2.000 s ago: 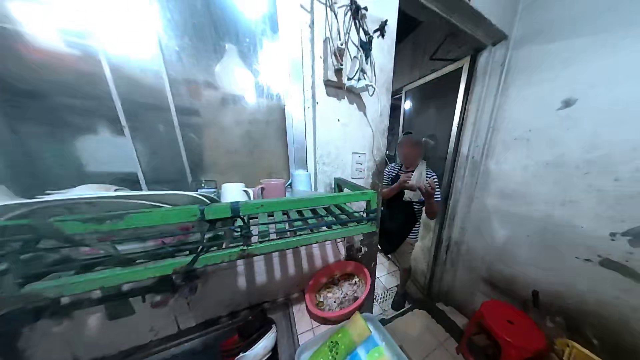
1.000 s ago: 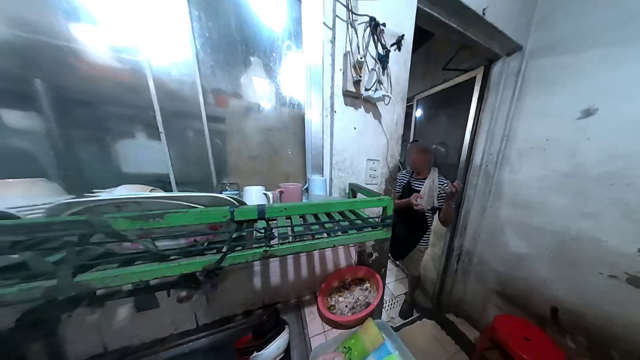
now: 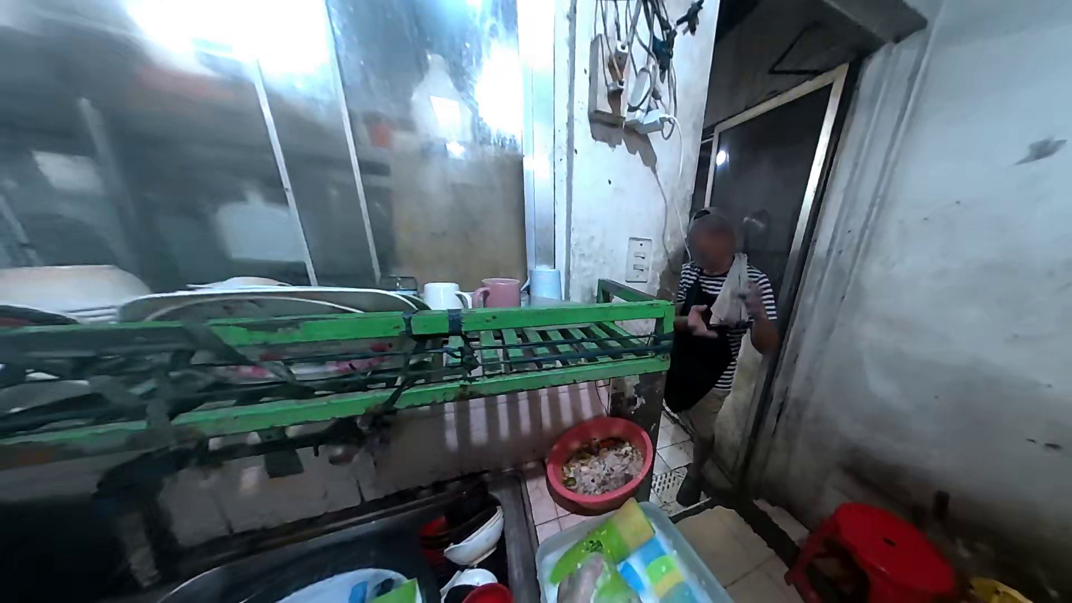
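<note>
Neither of my hands is in view. At the bottom, a translucent plastic tub (image 3: 548, 548) holds green, blue and yellow packets or cloths (image 3: 624, 536) and a greyish, blurred thing. Left of it, white bowls (image 3: 476, 536) and dark and red ones lie stacked in a dark sink area. A round dark basin (image 3: 209, 586) at the bottom left has blue and white things in it. Behind the tub, a red basin (image 3: 557, 477) holds what look like food scraps. A white mug (image 3: 441, 296), a pink mug (image 3: 501, 293) and a light blue cup (image 3: 544, 285) stand on a green slatted rack (image 3: 536, 318).
Plates and a large tray (image 3: 276, 295) rest on the rack's left part. A person (image 3: 712, 310) with a towel over the shoulder stands in the doorway at right. A red stool (image 3: 888, 544) is at the lower right. Cables (image 3: 653, 50) hang on the wall above a switch (image 3: 639, 258).
The person in the doorway has lowered one hand from near the upper chest, while the other stays raised. The view has shifted slightly left. The rack and basins have not plainly moved.
</note>
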